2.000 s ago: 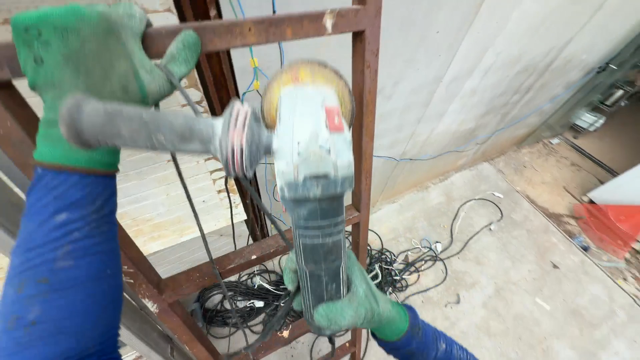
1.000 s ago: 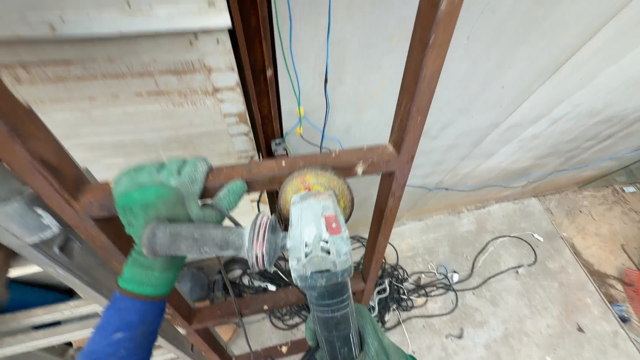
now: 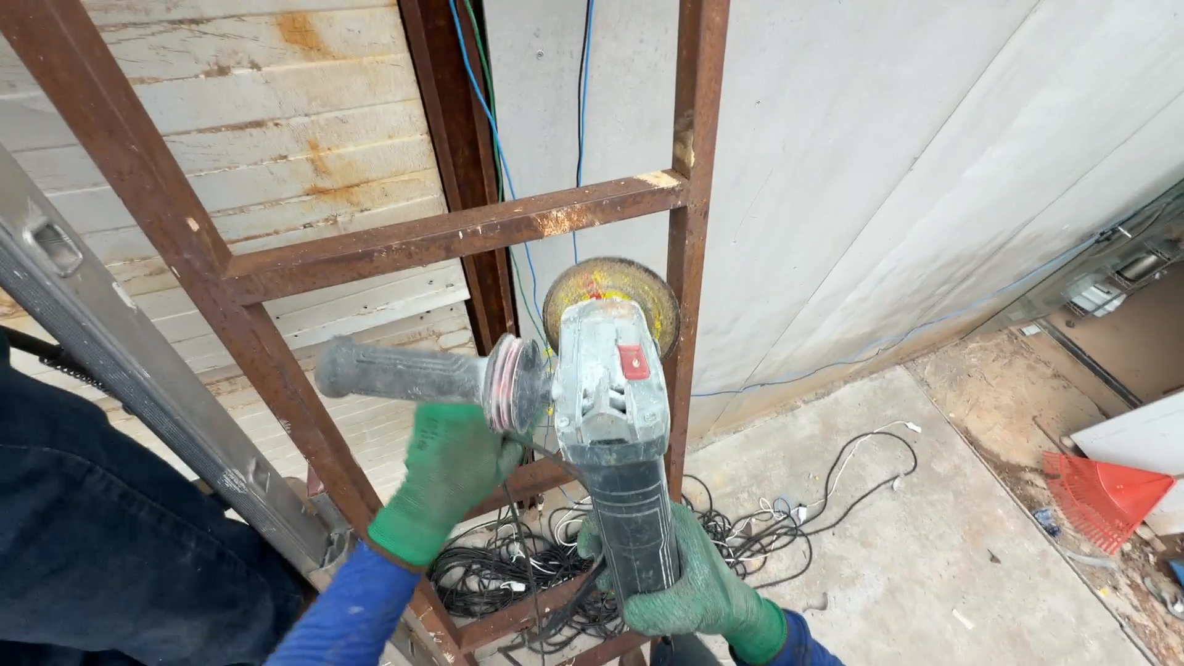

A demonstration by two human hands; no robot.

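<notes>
My right hand (image 3: 689,578), in a green work glove, is wrapped around the dark body of an angle grinder (image 3: 615,407). The grinder's yellowish abrasive disc (image 3: 606,296) lies close to the right upright of a rusty brown steel frame (image 3: 462,231); contact cannot be told. A grey side handle (image 3: 407,370) sticks out to the left. My left hand (image 3: 453,472), also gloved, is just below that handle, near a thin dark cable; its fingers are partly hidden, so its hold is unclear.
An aluminium ladder (image 3: 139,370) slants along the left, beside a dark-clothed leg (image 3: 120,546). Tangled black and white cables (image 3: 518,555) lie on the concrete floor (image 3: 888,555) below. A grey wall (image 3: 832,166) stands behind the frame, and a red rake head (image 3: 1105,495) is at the far right.
My left hand was at a crossbar of the frame in both earlier frames; now it is lower, below the side handle. The right hand still holds the grinder. The view has shifted.
</notes>
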